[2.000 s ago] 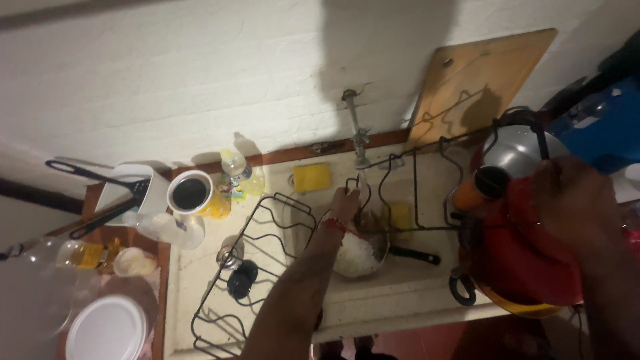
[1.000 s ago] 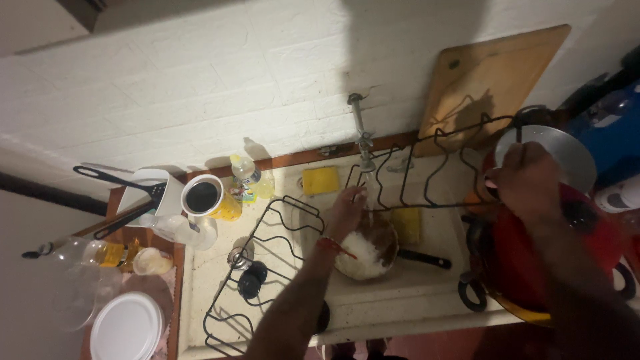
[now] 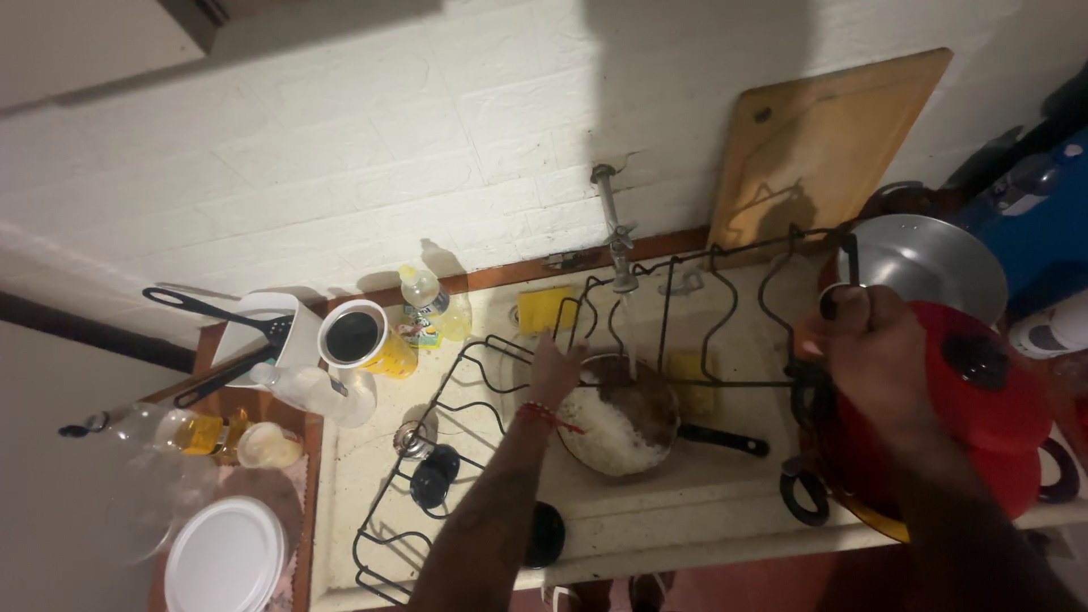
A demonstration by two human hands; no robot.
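My left hand (image 3: pixel 557 370), with a red string bracelet at the wrist, touches the front left bars of a black stove grate (image 3: pixel 671 327) that spans the sink. Below the faucet (image 3: pixel 622 263), a thin stream of water runs into a frying pan (image 3: pixel 616 416) with a black handle; white food or foam fills part of it. My right hand (image 3: pixel 867 357) is closed on the grate's right end, beside a red lidded pot (image 3: pixel 977 416) and an aluminium pot (image 3: pixel 926 263). A second grate (image 3: pixel 391 484) lies to the left, with black burner caps (image 3: pixel 435 476) by it.
A wooden cutting board (image 3: pixel 833 144) leans on the wall. Yellow sponges (image 3: pixel 546 311) lie near the faucet. Left stand a yellow cup (image 3: pixel 391 353), a soap bottle (image 3: pixel 425 289), a clear bottle (image 3: pixel 310 391), a white container with utensils (image 3: pixel 293 319) and a white lid (image 3: pixel 225 557).
The water stream shows more plainly under the faucet. The right hand has moved left relative to the red pot since the earliest frame, and the grate's right end has shifted with it.
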